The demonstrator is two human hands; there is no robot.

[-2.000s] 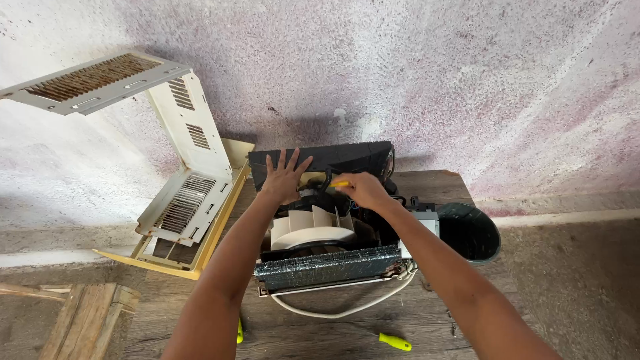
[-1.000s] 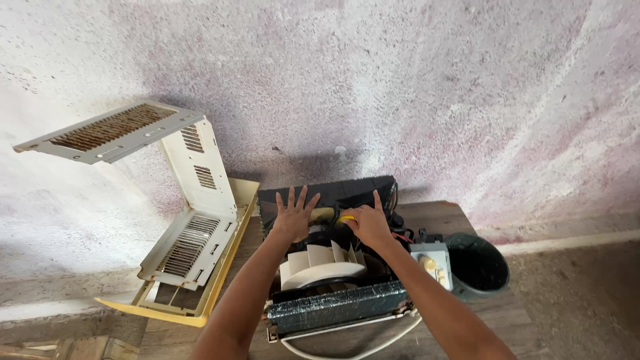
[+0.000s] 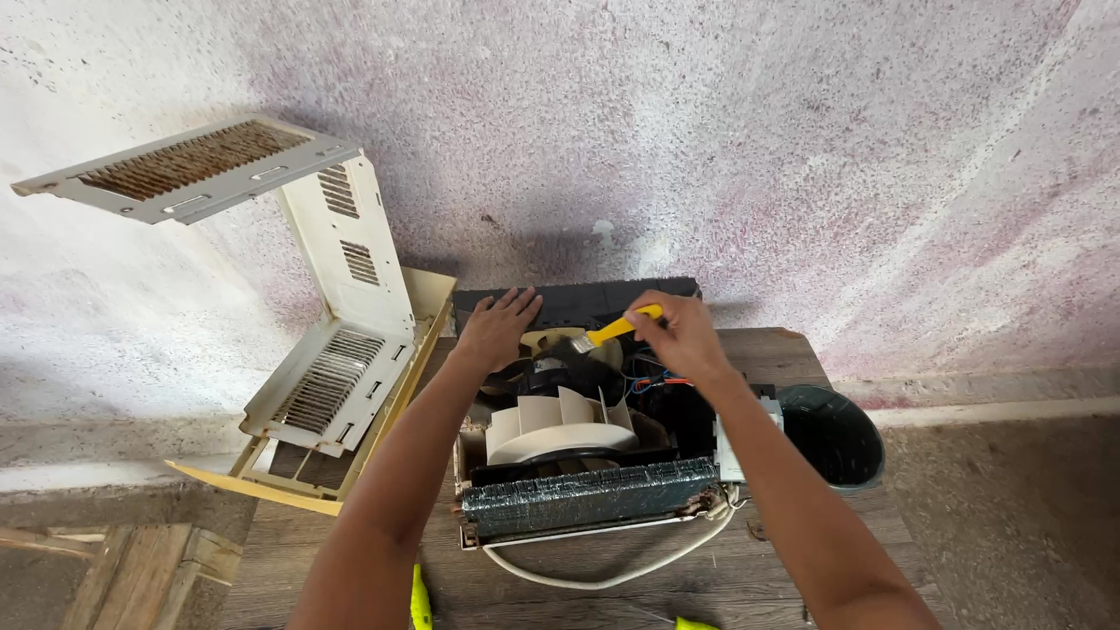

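Note:
An opened window air conditioner lies on the table, its finned coil [image 3: 591, 499] facing me and a white blower wheel [image 3: 560, 427] behind that. My right hand [image 3: 682, 337] grips a paintbrush [image 3: 621, 327] by its yellow handle, bristles pointing left and down over the fan motor [image 3: 549, 374]. The fingers of my left hand [image 3: 499, 328] are spread on the dark rear part [image 3: 577, 302] of the unit, holding nothing. Blue and red wires [image 3: 656, 382] show below my right hand.
At the left, a bent metal housing [image 3: 346, 245] with slotted vents stands in a yellowed plastic frame [image 3: 297, 499]. A dark bucket [image 3: 831, 437] is at the right. A white cord [image 3: 604, 584] loops in front, near yellow-green tool handles [image 3: 421, 599]. A wooden stool [image 3: 131, 569] is lower left.
The brush is now more exposed, with its bristles visible; my right hand has lifted back from the spot beside the motor. My left hand stays on the rear of the unit.

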